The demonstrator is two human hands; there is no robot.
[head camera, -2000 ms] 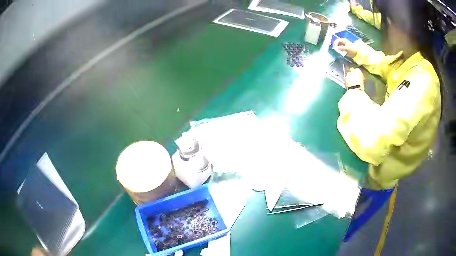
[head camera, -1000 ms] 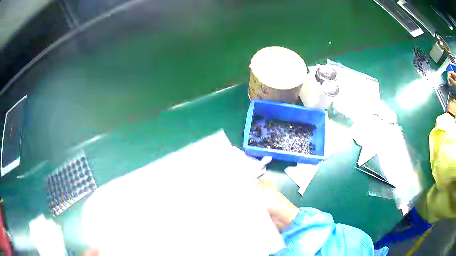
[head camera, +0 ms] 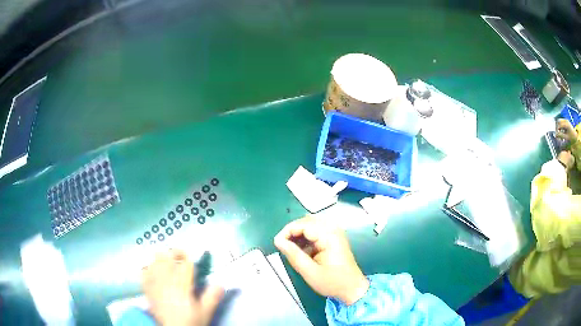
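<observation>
A pale, glare-washed tablet housing with white backing (head camera: 258,296) lies low in the picture, cut off by the lower edge. My left hand (head camera: 175,286) is blurred over its left side, fingers spread; a dark blurred shape shows beside the thumb. My right hand (head camera: 322,258) is above and right of the housing, fingers curled towards the thumb; whether it holds anything is unclear. A part-used ring sheet (head camera: 179,215) with rows of black rings lies beyond my left hand. A blue bin (head camera: 367,156) of small dark parts stands beyond my right hand.
A full ring sheet (head camera: 83,196) and white papers (head camera: 48,277) lie left. A tan tub (head camera: 360,86) and whitish bottle (head camera: 408,109) stand behind the bin. Papers and plastic (head camera: 487,197) lie right, near a person in yellow (head camera: 554,223). A tablet (head camera: 22,127) lies far left.
The view has swung left from the neighbour's side. The large white piece at my hands no longer covers the bench; the housing lies low, my hands are apart, and the part-used ring sheet shows.
</observation>
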